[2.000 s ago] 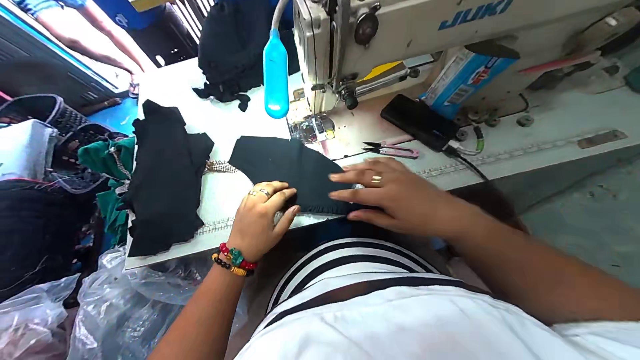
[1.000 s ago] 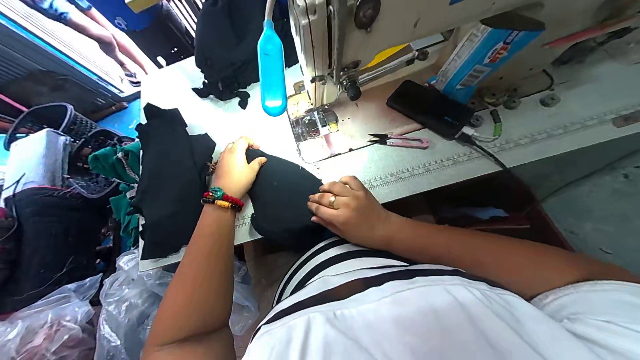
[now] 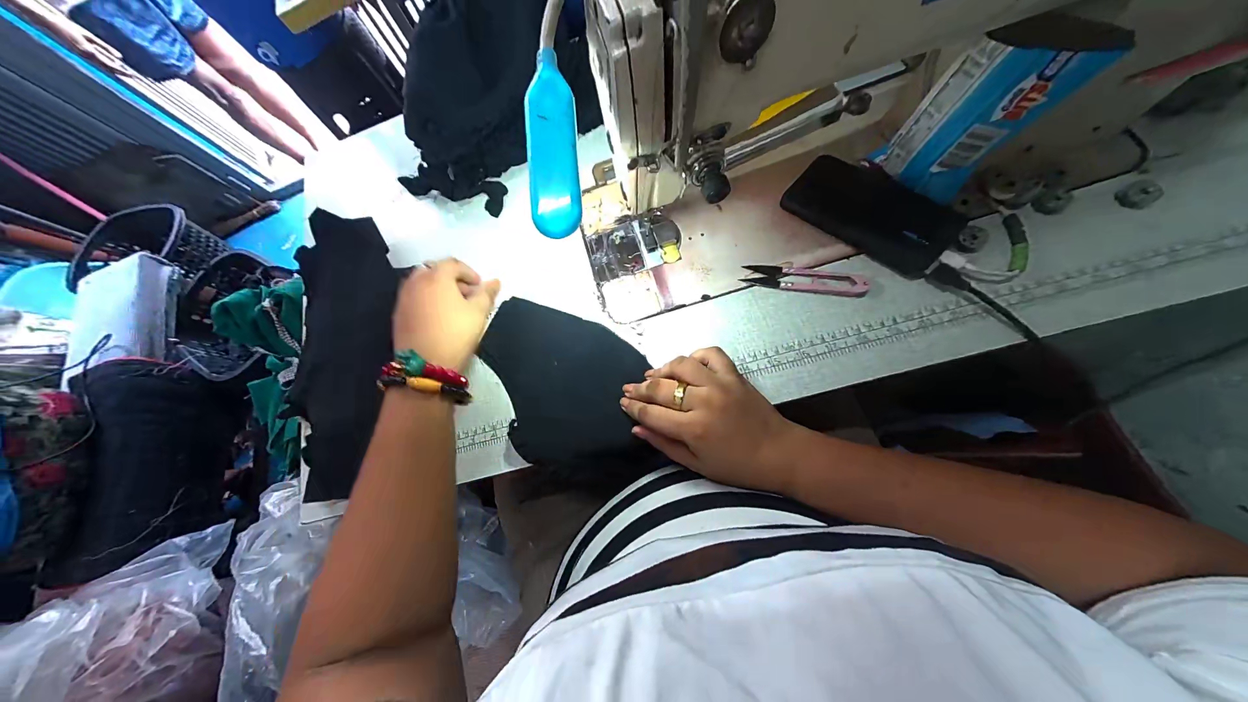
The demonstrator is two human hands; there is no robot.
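Observation:
A dark fabric piece (image 3: pixel 565 375) lies at the table's front edge, left of and below the sewing machine's presser foot area (image 3: pixel 639 244). My right hand (image 3: pixel 717 419), a ring on one finger, rests on its right edge with the fingers together. My left hand (image 3: pixel 444 312), slightly blurred, is over the table between that piece and a stack of black cloth (image 3: pixel 341 361) on the left; its fingers are bent, and whether they pinch anything is unclear. Pink-handled thread snips (image 3: pixel 809 282) lie to the right of the needle plate.
Above the table stands the sewing machine (image 3: pixel 829 58), with a blue lamp (image 3: pixel 553 146) hanging beside it. A black power bank (image 3: pixel 873 214) with a cable lies by a blue box (image 3: pixel 1004 107). More black cloth (image 3: pixel 468 88) is at the back. Plastic bags (image 3: pixel 283 585) and baskets (image 3: pixel 146 234) are at left; a person's legs (image 3: pixel 244 88) show beyond.
My left hand has moved off the dark fabric piece, leftward toward the black cloth stack. My right hand remains at the piece's right edge.

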